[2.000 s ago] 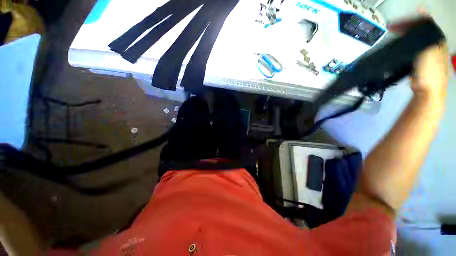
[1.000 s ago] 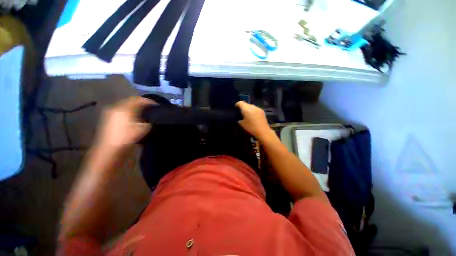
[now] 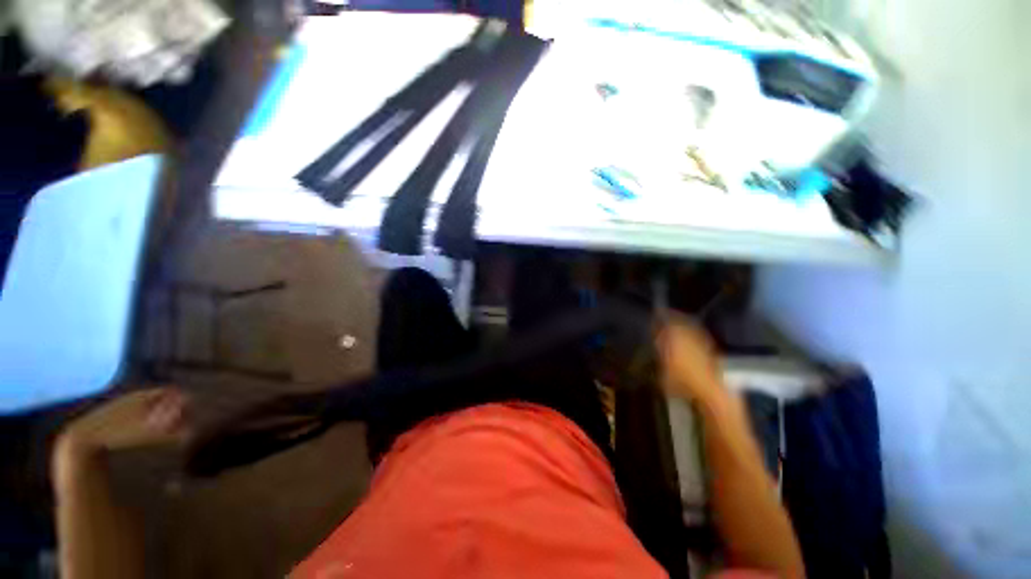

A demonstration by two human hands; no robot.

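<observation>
A long black band (image 3: 486, 368) runs blurred across my lap, from near my left hand to my right hand. My left hand (image 3: 141, 418) is at the lower left, beside the band's bunched end; blur hides whether it touches it. My right hand (image 3: 684, 348) is blurred at the band's other end and holds it. Several cut black bands (image 3: 435, 158) lie fanned on the white table, their near ends at its front edge.
Blue-handled scissors (image 3: 616, 184) lie on the white table (image 3: 543, 221). The sewing machine (image 3: 808, 85) stands at the right, with a black fringe bundle (image 3: 868, 201) at its end. A pale folding table (image 3: 79, 283) is at the left, a dark blue cloth (image 3: 834, 464) at lower right.
My hands have moved apart, the left one outward to the lower left and the right one to the right. The band now spans a longer, slanted line. The camera view has shifted.
</observation>
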